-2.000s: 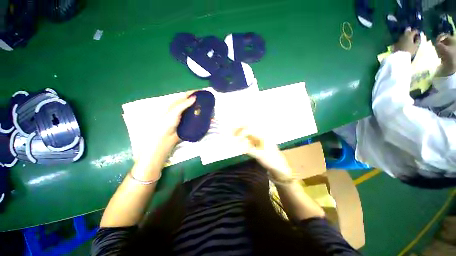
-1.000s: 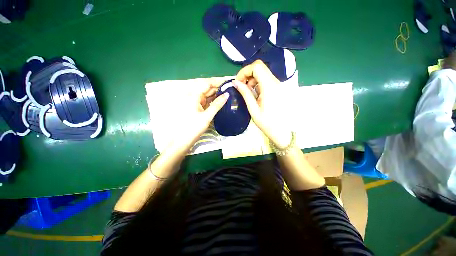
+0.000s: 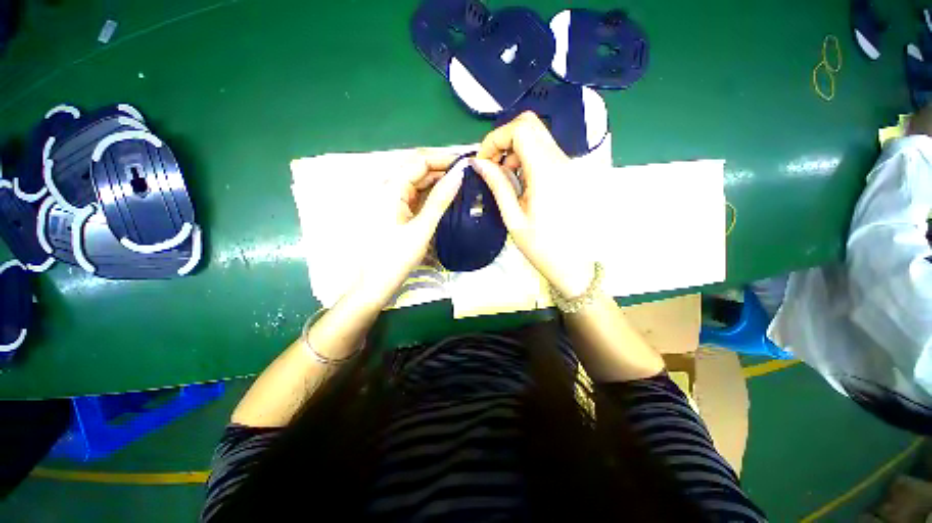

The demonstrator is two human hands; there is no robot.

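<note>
A navy cut piece [image 3: 471,230], a rounded oval with a small slot near its middle, is held over the pale sheets. My left hand [image 3: 417,220] grips its upper left edge and my right hand [image 3: 526,194] grips its upper right edge. The thumbs and fingertips of both hands meet at the top end of the piece. The fingers hide most of that end, so I cannot tell if a pale strip is there. The pale backing sheets [image 3: 664,225] lie under both hands, with thin curved lines showing below the piece.
Several loose navy pieces [image 3: 605,49] with white ends lie beyond the sheets. Thick navy bundles [image 3: 139,194] with white arcs stand at left. Yellow rubber bands [image 3: 825,80] lie at right. A brown carton [image 3: 724,398] is below the table edge. A person in a white sleeve [image 3: 869,266] is at right.
My right hand has come up from the sheets to the piece, and both hands now hold its top end. The view has shifted, with little change over the last second.
</note>
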